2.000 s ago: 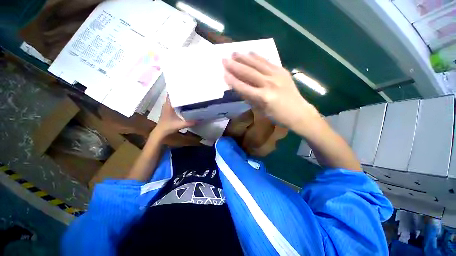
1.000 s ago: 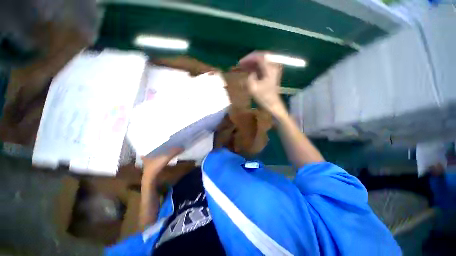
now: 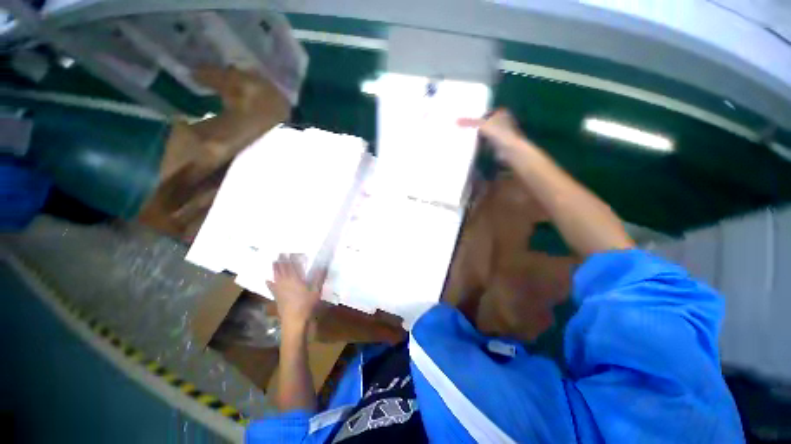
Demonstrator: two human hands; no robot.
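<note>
Two piles of white carton blanks lie side by side before me, the left pile [image 3: 282,195] and the right pile [image 3: 395,251]. My left hand [image 3: 295,286] rests on the near edge of the left pile, fingers apart. A white carton piece [image 3: 425,143] extends beyond the right pile; glare hides its print, and whether it is flat or folded is unclear. My right hand [image 3: 496,130] is blurred at its right edge, with a finger over it; its grip cannot be made out.
Brown kraft paper [image 3: 512,260] lies right of the piles and more [image 3: 217,139] at upper left. An open brown carton [image 3: 251,334] with clear film sits low left. White boxes [image 3: 746,277] stand at right. Yellow-black tape [image 3: 165,373] edges the floor.
The view has turned left. The half-folded white box is no longer between my hands. My left hand has moved onto the left pile, and my right hand is at the far white piece.
</note>
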